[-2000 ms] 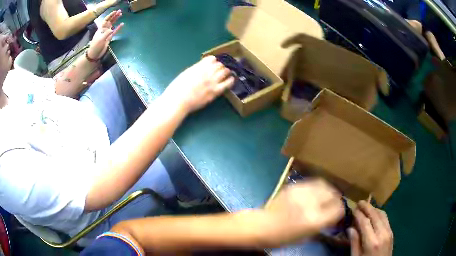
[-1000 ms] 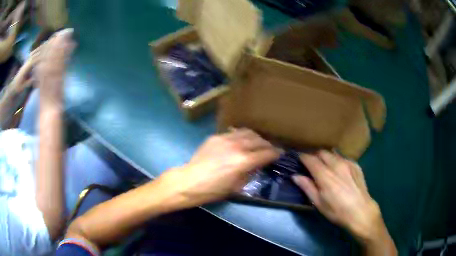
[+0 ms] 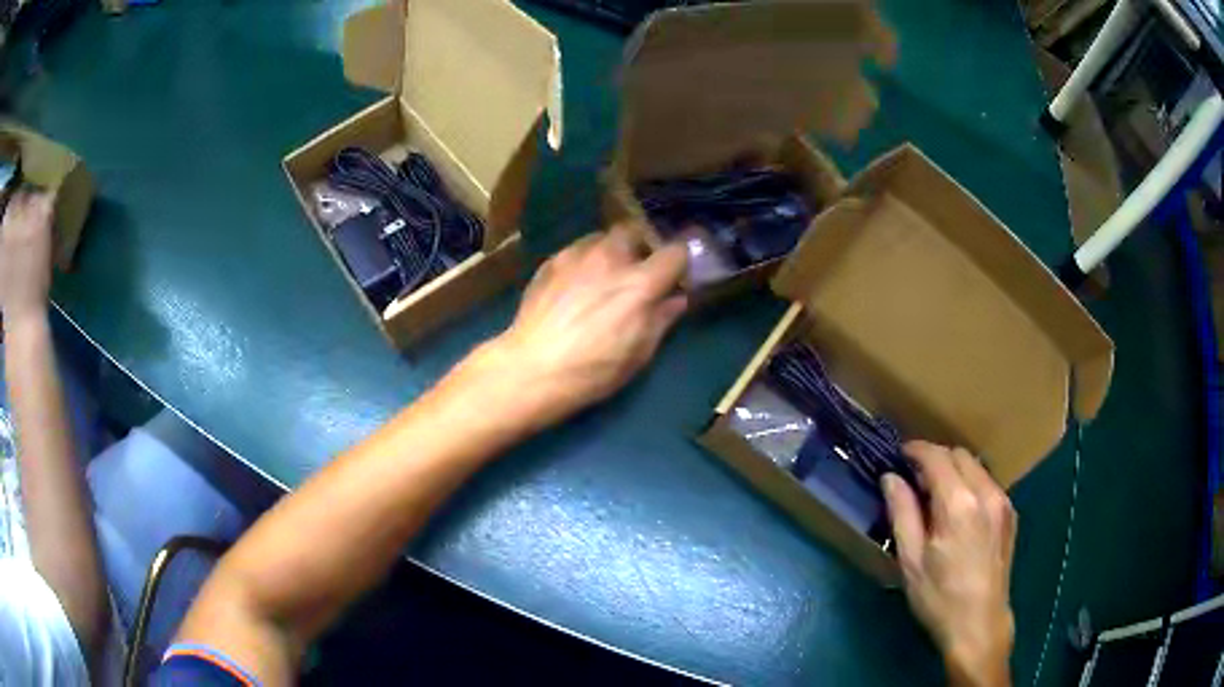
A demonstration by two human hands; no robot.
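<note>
A small open carton [image 3: 805, 517] lies front right with coiled black cable [image 3: 839, 409], a clear plastic bag [image 3: 771, 427] at its left and a dark adapter block [image 3: 839, 486] at its front. My right hand [image 3: 956, 530] is at its right end, fingertips inside against the cable; whether it grips anything is unclear. A second open carton [image 3: 752, 83] stands behind, with black cable [image 3: 738, 199] and a shiny clear bag [image 3: 701, 260]. My left hand [image 3: 597, 315] reaches to its front left, fingertips at the bag; its grip is unclear.
A third open carton [image 3: 450, 289] with cable, bag and adapter stands at the left on the green bench [image 3: 631, 483]. Another person's arm [image 3: 47, 456] reaches to a small box [image 3: 67, 201] at far left. White tubes [image 3: 1148, 181] are at the upper right.
The view has shifted. My left hand has left the front carton and moved to the one behind. My right hand is now at the front carton's right end. The adapter and bag there are uncovered.
</note>
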